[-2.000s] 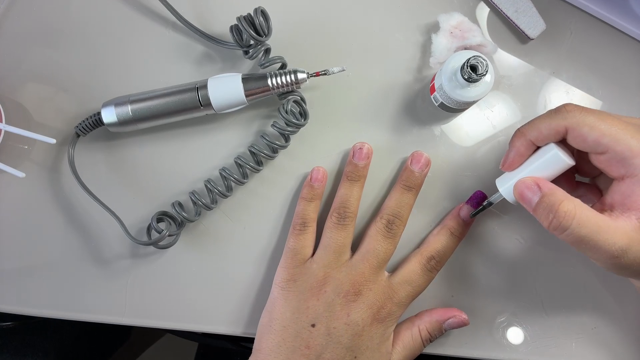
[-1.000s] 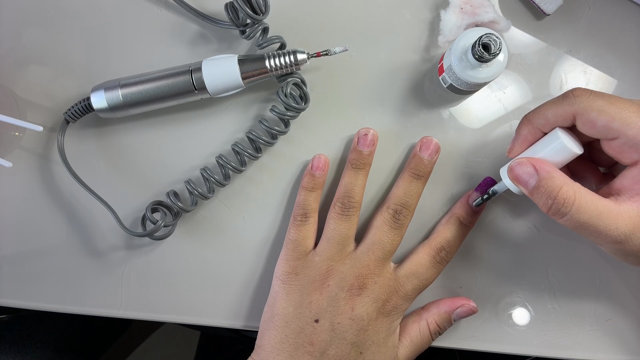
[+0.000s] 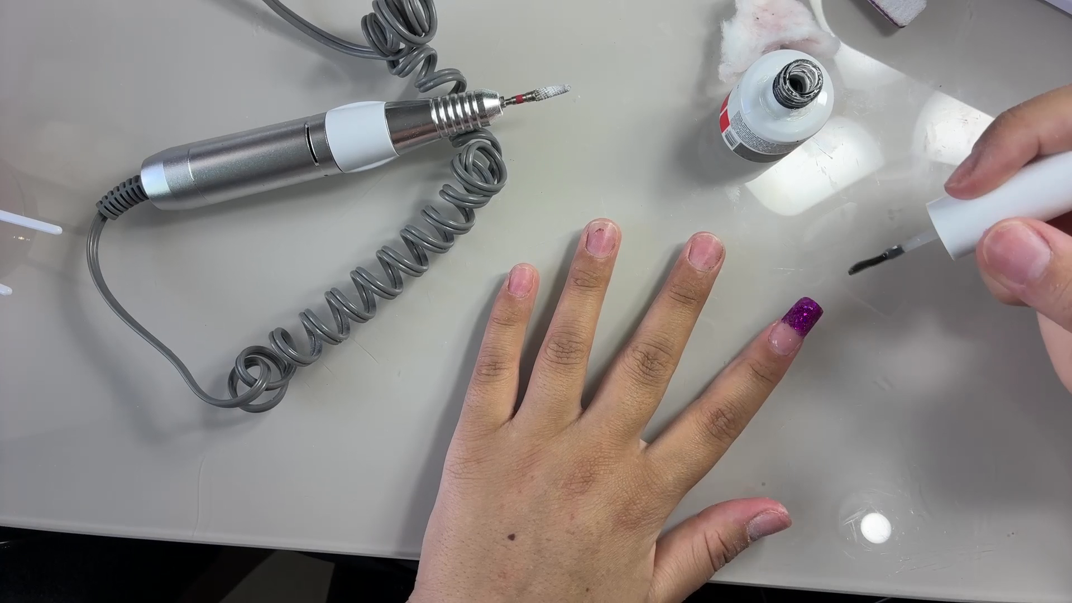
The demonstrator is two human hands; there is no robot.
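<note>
My left hand lies palm down on the glossy table with its fingers spread, holding nothing. Its index fingernail has a purple glitter tip, while the other nails look bare. At the right edge, my right hand grips the white cap of a nail polish brush between thumb and fingers. The dark, wet-looking brush tip points left, above and to the right of the purple nail, apart from it. An uncapped white polish bottle stands beyond the left hand, its threaded neck smeared dark.
An electric nail drill with a metal bit lies at the upper left, its coiled grey cord looping below and above it. Cotton sits behind the bottle. Part of a nail file shows at the top edge. The table's near edge runs along the bottom.
My right hand has moved the brush away from the index nail, up and to the right; earlier the bristles were at that nail. The left hand stays spread on the table.
</note>
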